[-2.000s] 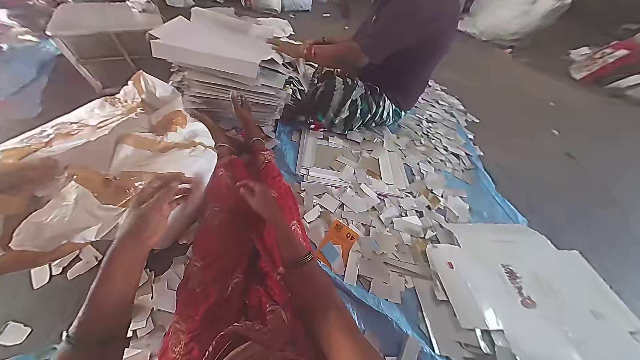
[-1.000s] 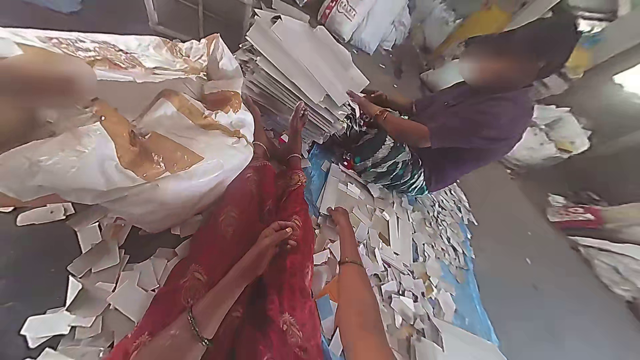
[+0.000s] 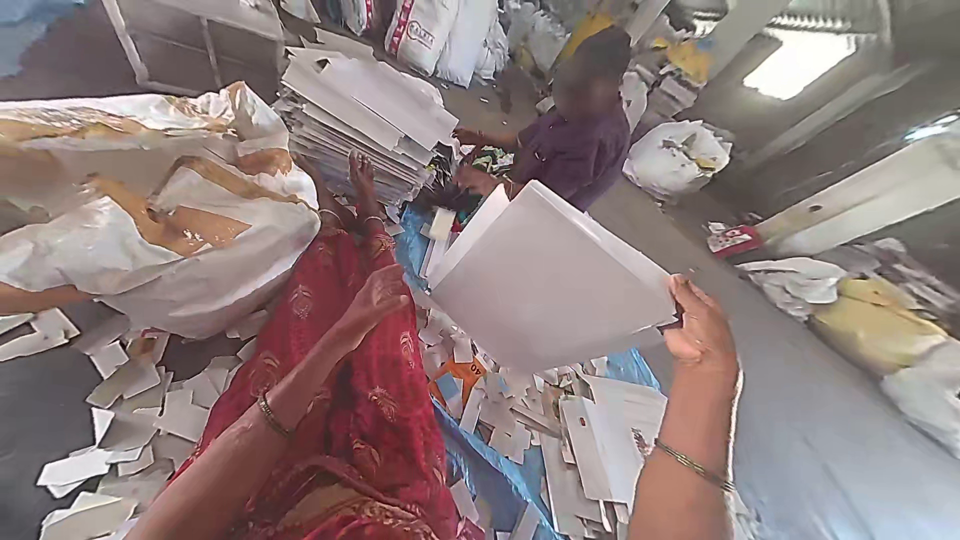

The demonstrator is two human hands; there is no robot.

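My right hand (image 3: 701,322) grips the right corner of a folded white cardboard sheet (image 3: 555,285), thumb and fingers at its edge. The sheet is raised over the paper scraps. Near my knee in red patterned cloth (image 3: 322,352), my left hand (image 3: 379,296) is held with nothing in it, its fingers loosely bent. Beyond my feet stands a tall stack of white card sheets (image 3: 360,112). Below the raised sheet, an orange printed piece (image 3: 459,379) lies among white card scraps (image 3: 510,435).
A co-worker (image 3: 577,142) sits beside the stack, hands near it. At left lies a large white plastic sack (image 3: 225,277) with brown patches. A blue tarp (image 3: 487,457) runs under the scraps; more scraps (image 3: 127,442) lie left of my legs. Sacks (image 3: 675,161) stand behind.
The white folded sheet is now in my right hand, which was low over the scraps one second ago. The co-worker's hands have come away from the top of the stack. The view has shifted.
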